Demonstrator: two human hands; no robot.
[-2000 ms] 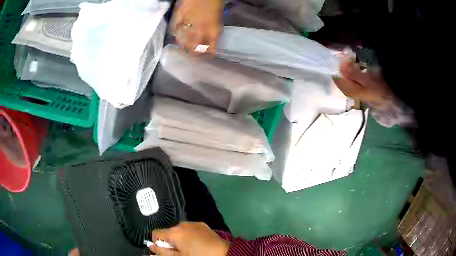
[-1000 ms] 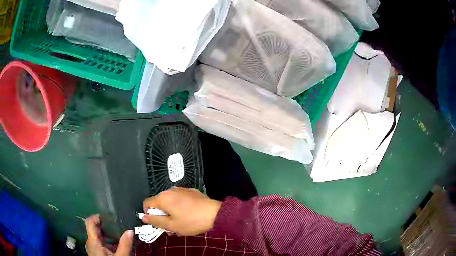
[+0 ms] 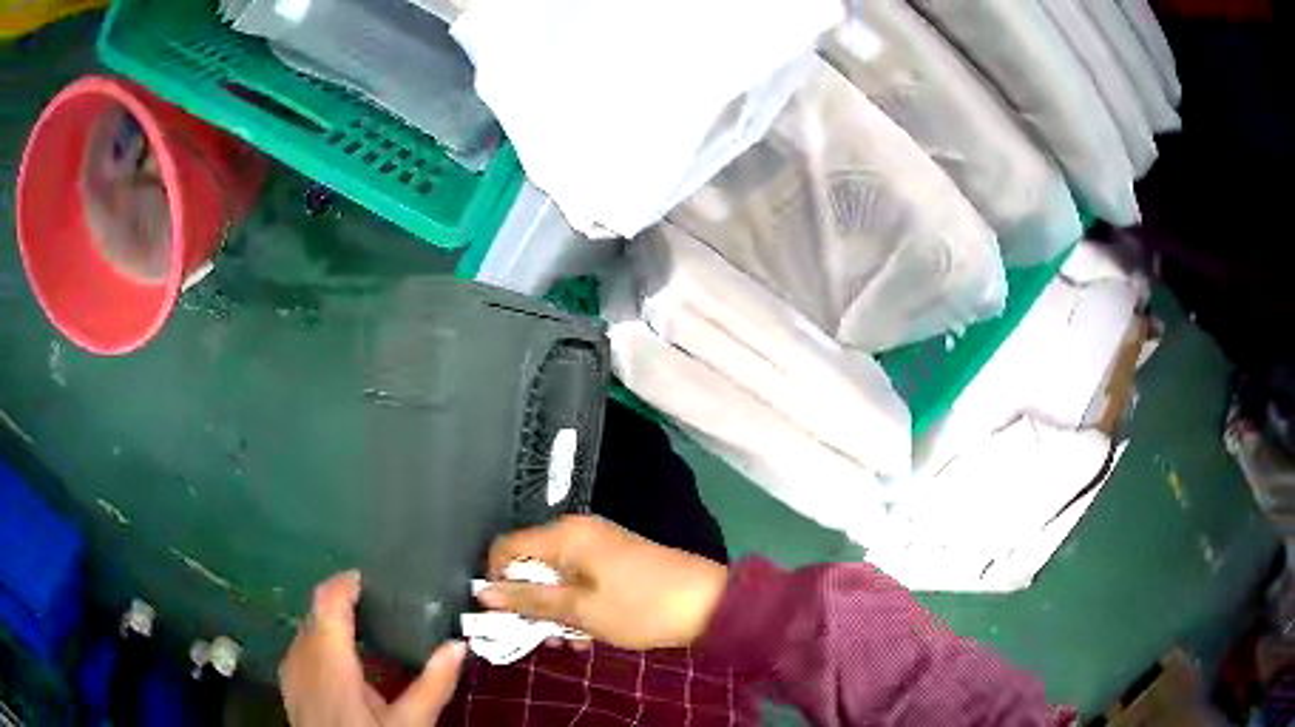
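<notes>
A dark grey fan unit [image 3: 462, 440] with a round grille and a pale centre label stands tilted over my lap, its left part blurred. My right hand [image 3: 618, 580] holds a white coiled cable [image 3: 504, 635] with its plug end pointing left, in front of the unit's lower right part. My left hand [image 3: 362, 665] is at the bottom edge, partly cut off, with thumb and fingers apart beside the unit's lower left corner. Whether it touches the unit is not clear.
A green crate [image 3: 966, 355] holds bagged fan units [image 3: 852, 213], with white plastic sleeves [image 3: 625, 100] lying on top. Another green crate [image 3: 341, 156] and a red bucket [image 3: 100, 213] are at upper left. A torn white carton [image 3: 994, 497] is at right. A blue bin [image 3: 36, 554] is at lower left.
The view has shifted, so the crates sit further right. The fan unit has turned to a steeper angle. My left hand has come into view. The other person's hands near the crate are gone.
</notes>
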